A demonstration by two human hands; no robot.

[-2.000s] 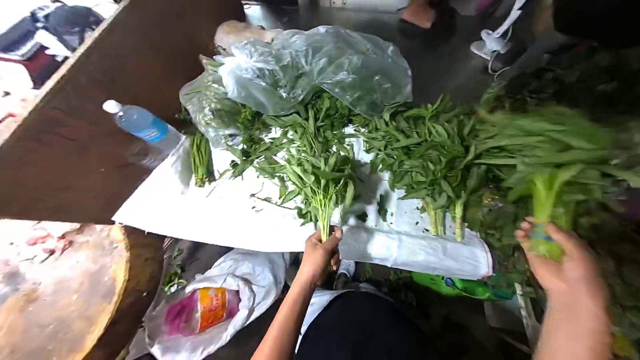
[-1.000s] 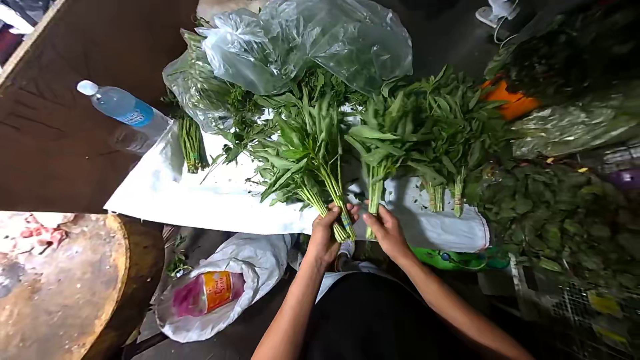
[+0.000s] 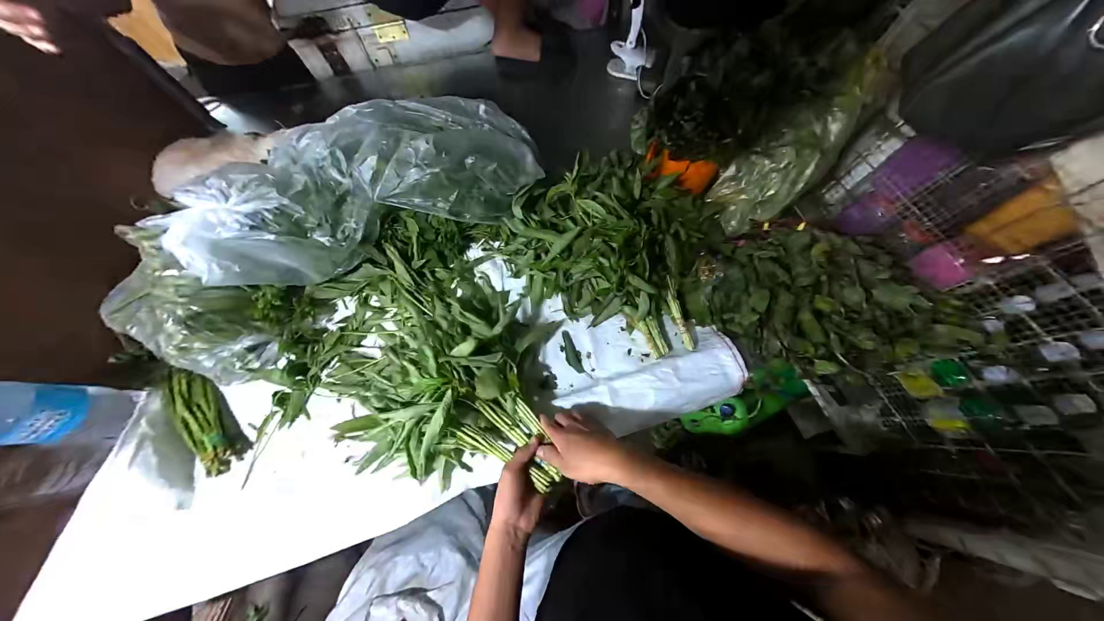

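Both hands meet at the stem ends of a bunch of leafy greens (image 3: 440,371), whose leaves point up and left over a white sheet (image 3: 285,500). My left hand (image 3: 520,492) is closed around the lower stems. Against it, my right hand (image 3: 580,447) grips the upper side of the same stems. Behind and to the right lie other leafy bunches (image 3: 604,241), their cut stems toward me. A tied bundle of green stems (image 3: 200,418) rests at the left, beside a clear plastic bag of greens (image 3: 190,310).
A large clear plastic bag (image 3: 362,181) lies at the back. On the left are a plastic bottle (image 3: 60,414) and a brown board (image 3: 78,216). Dark leafy greens (image 3: 819,293) and a wire rack (image 3: 1035,336) stand at the right. A white sack (image 3: 414,561) is below the sheet.
Two seconds ago my right hand held a separate bunch at the far right. It then came beside my left hand; now the stems are together in both hands. The view has turned.
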